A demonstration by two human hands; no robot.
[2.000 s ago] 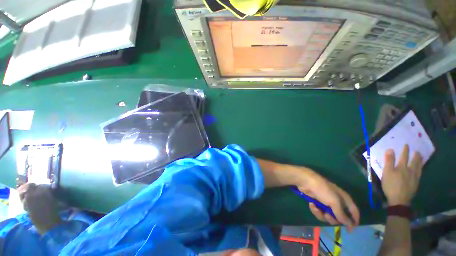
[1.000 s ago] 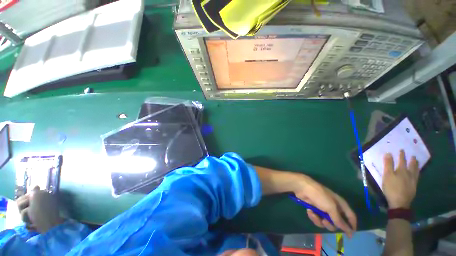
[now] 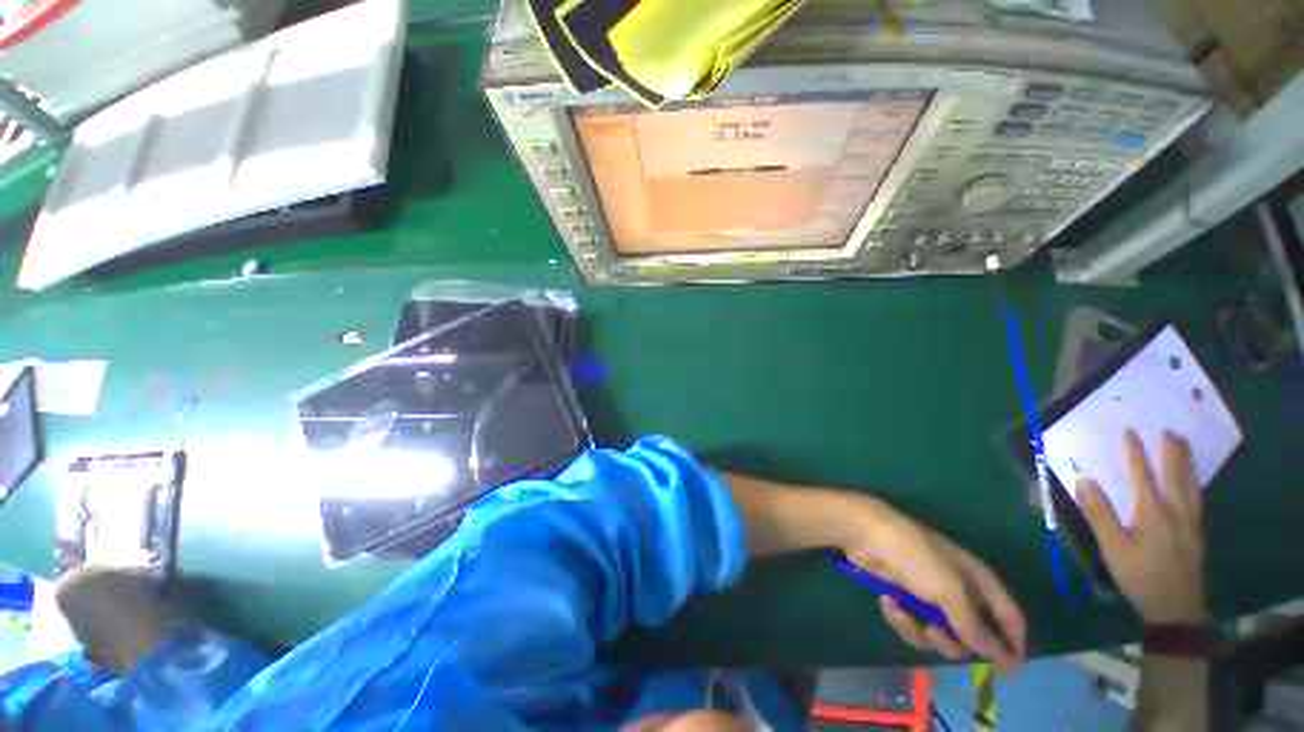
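My right hand (image 3: 1151, 536) is spread over the bright white screen of a black-bordered tablet (image 3: 1144, 415), fingertips on or just above the glass. My left hand (image 3: 930, 572) rests near the mat's front edge, holding a thin dark-blue pen (image 3: 894, 592) in its curled fingers. A bright blue cable (image 3: 1021, 375) runs from the front connector of a beige-grey test set (image 3: 772, 172) down across the tablet's left side. A grey plate (image 3: 1083, 348) shows behind the tablet.
Bagged dark tablets (image 3: 443, 422) lie left of centre. A neighbouring worker's hand (image 3: 122, 615) is at an opened device (image 3: 119, 515). A white ribbed panel (image 3: 222, 143) stands far left, a yellow-and-black item (image 3: 672, 43) on the test set. A metal post (image 3: 1187, 200) is at the right.
My right hand has shifted slightly on the tablet, its thumb now spread toward the screen's left. My left hand has barely moved. The camera view has shifted a little.
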